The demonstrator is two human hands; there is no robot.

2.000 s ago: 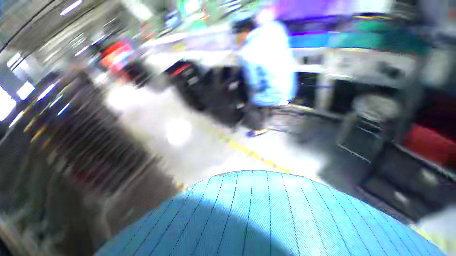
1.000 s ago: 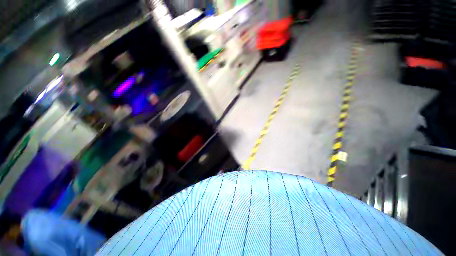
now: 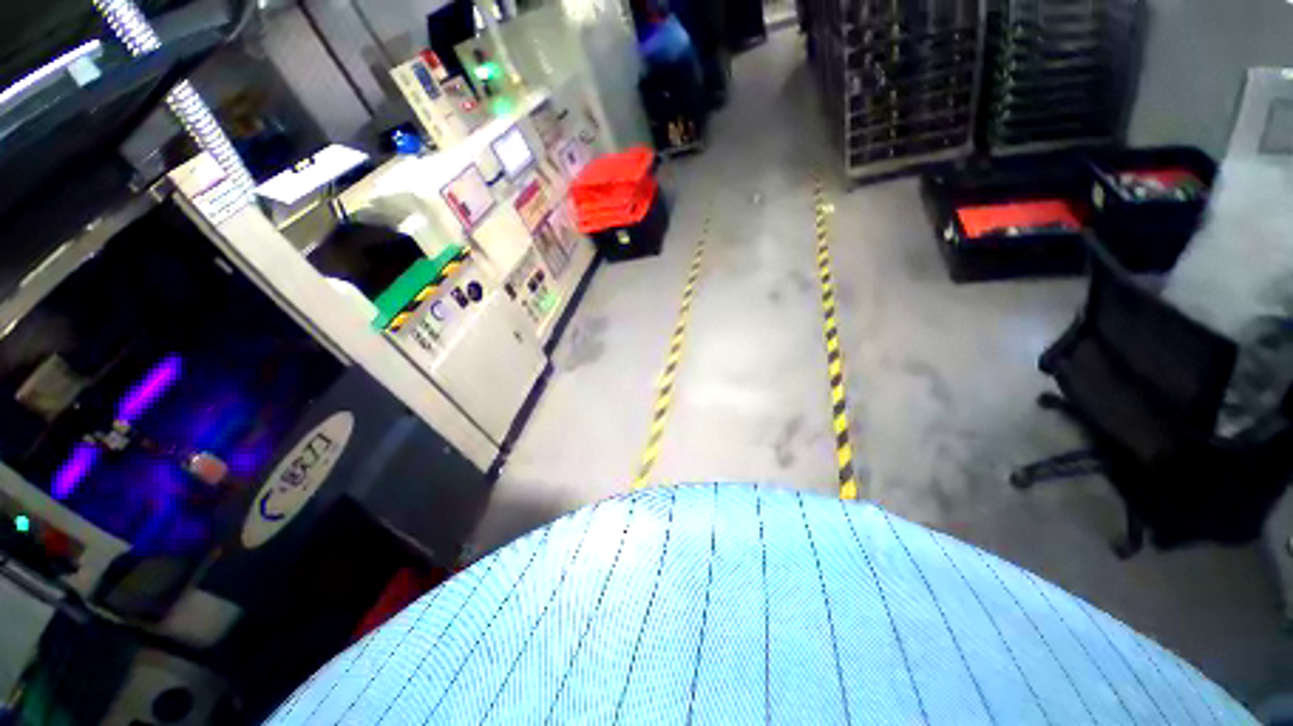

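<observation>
Neither of my hands is in the picture. A light blue striped surface, apparently my clothing or cap brim (image 3: 766, 610), fills the bottom middle. Nearest on the left is the coating machine (image 3: 411, 475), dark, with an oval logo plate (image 3: 298, 479) on its front and purple light inside its opening. Beyond it stands a white machine cabinet (image 3: 489, 348) with control panels, and a green strip with a yellow-black edge (image 3: 418, 288) on its ledge.
Yellow-black floor tape (image 3: 834, 362) runs ahead in two lines. A black bin with red-orange contents (image 3: 617, 199) stands at left by the machines. At right are black totes (image 3: 1014, 234), a black office chair (image 3: 1156, 369), and tall tray racks (image 3: 908, 85) behind. A dark figure stands far ahead.
The view has swung away from the person in light blue and now faces along the taped aisle. The purple-lit machine is nearer at left, and the chair and totes show at right.
</observation>
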